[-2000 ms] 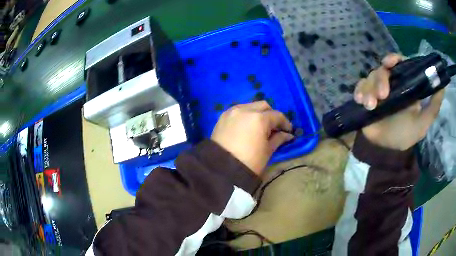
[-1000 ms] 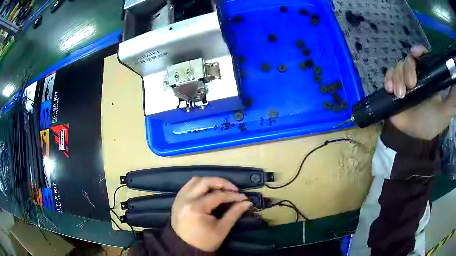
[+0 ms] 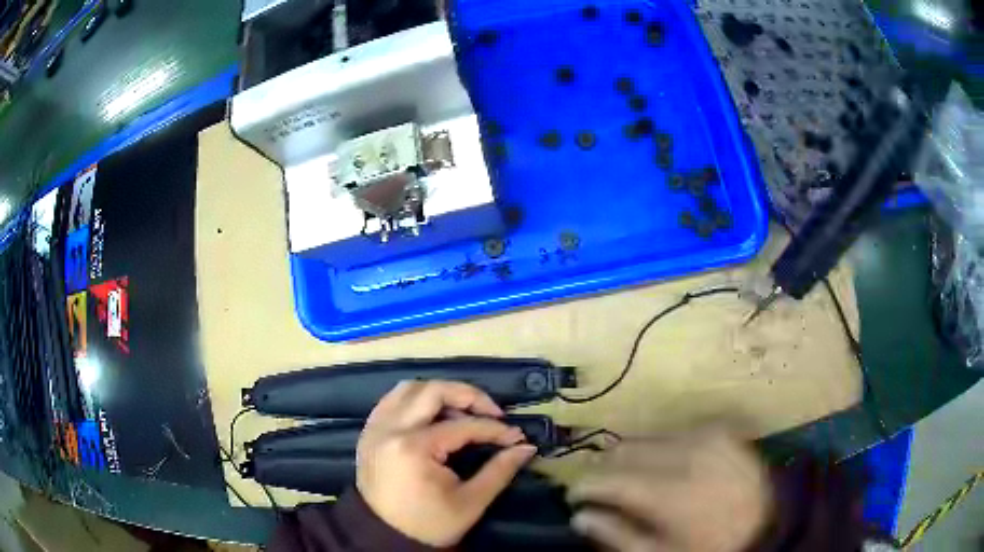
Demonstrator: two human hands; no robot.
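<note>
Long black curved strips lie side by side: an upper one (image 3: pixel 399 388), a second (image 3: pixel 308 453) below it and dark material lower down, partly hidden. The upper strip has a round cap near its right end. My left hand (image 3: pixel 437 464) rests over the lower strips, thumb and forefinger pinched on a small black part near their right ends; the part is mostly hidden. My right hand (image 3: pixel 669 491) is blurred, just right of the strip ends; its grip is unclear. The black electric screwdriver (image 3: pixel 852 194) is tilted at the right, bit down-left over the board, with no hand on it.
A blue tray (image 3: pixel 540 283) holds loose round black caps and tiny screws. The white-grey screw feeder (image 3: pixel 356 97) is at its left. A grey dotted sheet (image 3: pixel 793 65) lies behind right, a clear bag (image 3: pixel 960 216) far right, a printed black sheet (image 3: pixel 140 302) left. Thin wires cross the tan board (image 3: pixel 243 291).
My right hand has let go of the screwdriver and moved down-left beside the strips. My left hand has moved from the tray to the strip ends and stays there. The camera view has shifted.
</note>
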